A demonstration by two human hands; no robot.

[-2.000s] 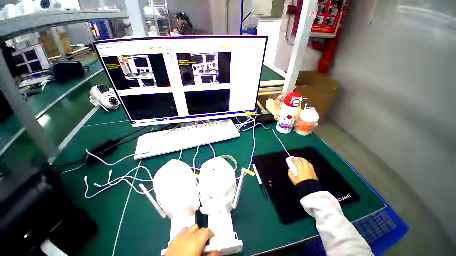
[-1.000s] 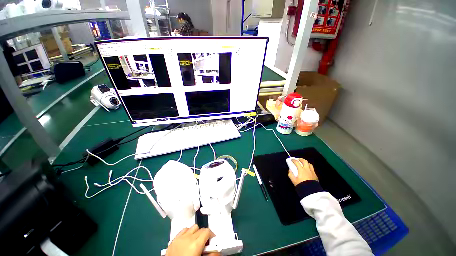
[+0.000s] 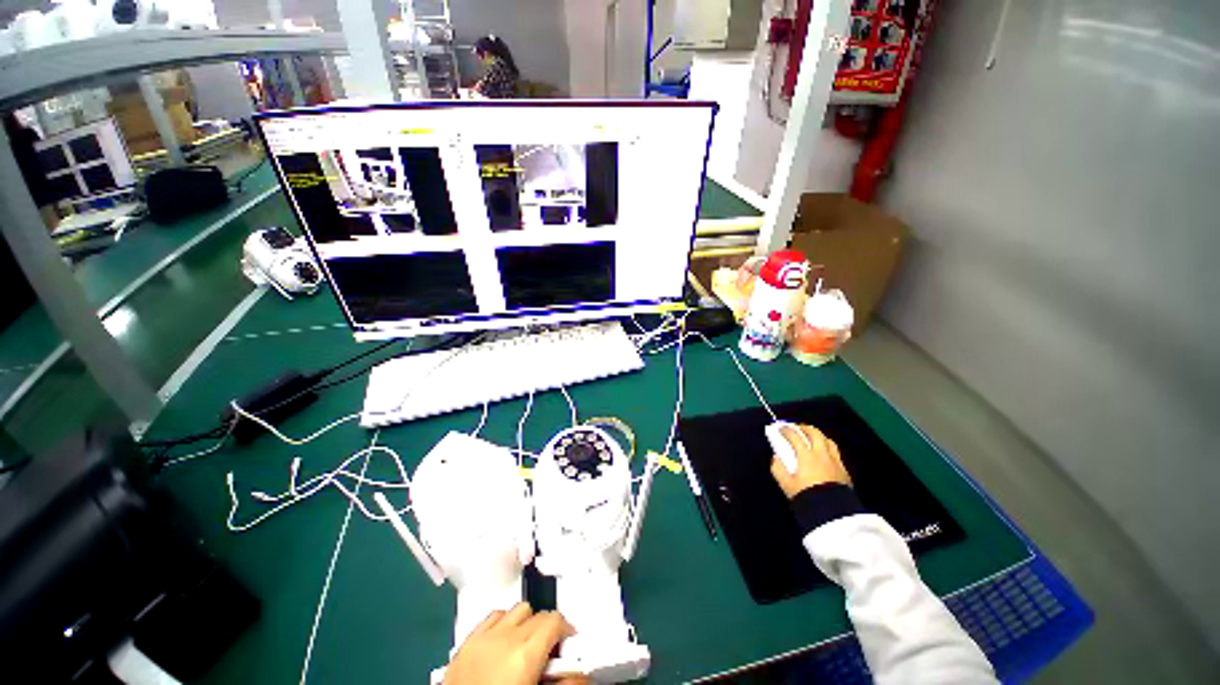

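Two white security cameras stand side by side in front of the keyboard. The right camera (image 3: 585, 502) shows its dark round lens face with a ring of dots. The left camera (image 3: 468, 502) shows only its plain white back. My left hand (image 3: 511, 648) rests on the camera bases at the bottom edge, fingers curled at the gap between them; its fingertips and grip are partly hidden. My right hand (image 3: 812, 462) lies over the white mouse (image 3: 781, 446) on the black mouse pad (image 3: 876, 522). The monitor (image 3: 495, 214) shows two live panes above two dark panes.
A white keyboard (image 3: 502, 371) lies under the monitor. White cables (image 3: 328, 478) tangle left of the cameras. A black printer (image 3: 114, 575) stands at left. A pen (image 3: 697, 490) lies beside the pad. A red-topped bottle (image 3: 772, 307) and a cup (image 3: 822, 327) stand right. A person (image 3: 495, 67) is behind.
The right camera's head has turned so its lens face now shows, where before only white showed. The upper right live pane's picture has changed. Both hands have stayed in place.
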